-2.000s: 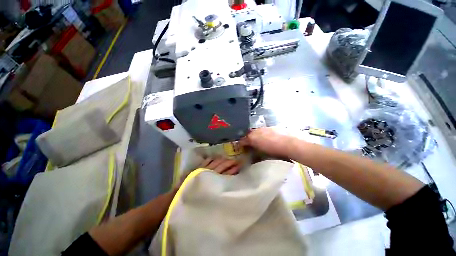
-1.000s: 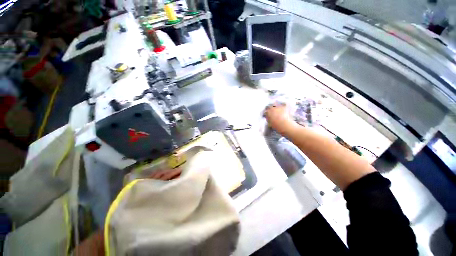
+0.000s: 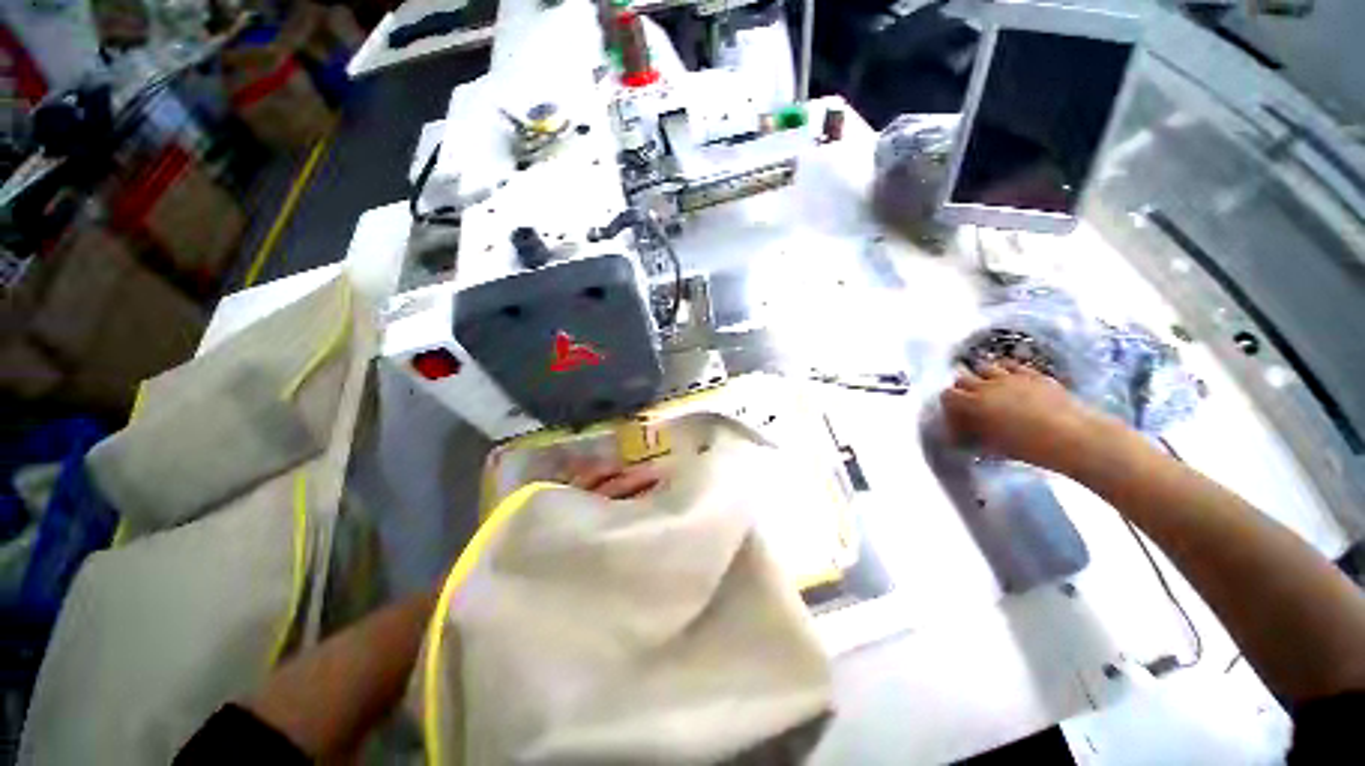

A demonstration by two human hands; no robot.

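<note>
A beige bag body [image 3: 644, 614] with a yellow-bound edge lies under the front of the white sewing machine head [image 3: 557, 347]. My left hand [image 3: 611, 478] is partly covered by the fabric, with its fingers on the cloth below the needle area; its grip is hidden. A yellow clamp piece [image 3: 645, 439] sits just above those fingers. My right hand [image 3: 1006, 412] is at the near edge of the crumpled clear bag of dark hardware [image 3: 1012, 350], fingers bent; whether it holds a piece cannot be seen.
A dark screen [image 3: 1043, 120] in a white frame stands behind the hardware bag. A slim tool [image 3: 864, 383] lies on the bed. The template plate [image 3: 820, 524] is right of the fabric. More beige bag bodies [image 3: 177, 614] lie at left. A thin cable runs at right.
My right hand has gone from the needle area to the hardware bag at right and stays there. My left hand remains at the fabric. The camera view has swung right and partly back.
</note>
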